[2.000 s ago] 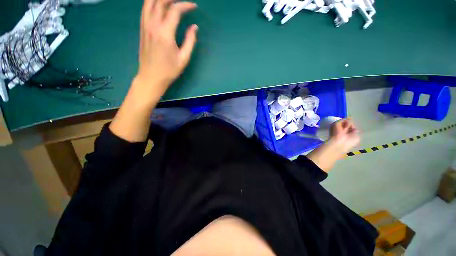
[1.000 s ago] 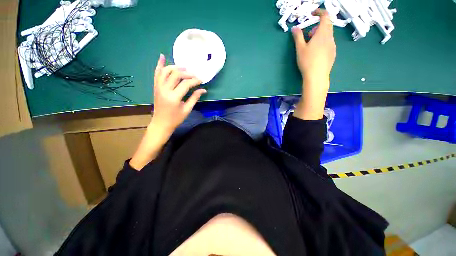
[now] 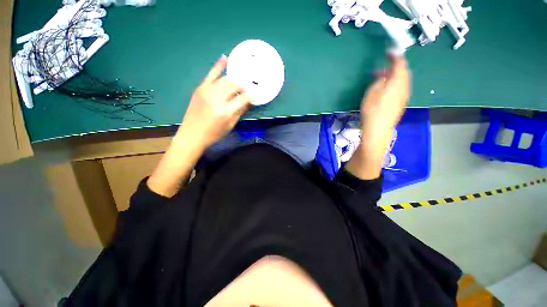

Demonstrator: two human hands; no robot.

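A round white housing (image 3: 259, 67) stands on the green bench top in front of me, its closed face with small dark holes up. My left hand (image 3: 223, 101) holds it at its lower left side with the fingertips. My right hand (image 3: 387, 87) is blurred and grips the end of a white arm (image 3: 397, 33) at the near edge of the loose pile of white arms (image 3: 435, 18).
White wired arms (image 3: 57, 51) lie tangled at the left, their black leads (image 3: 114, 95) fanning out. Below the bench edge are a blue bin (image 3: 414, 150) with white parts, a brown carton (image 3: 135, 186) and a blue stool (image 3: 514, 139) at right.
The left hand has closed on the housing, which sits slightly further right. The right hand has drawn back a little from the pile with a white arm in its fingers.
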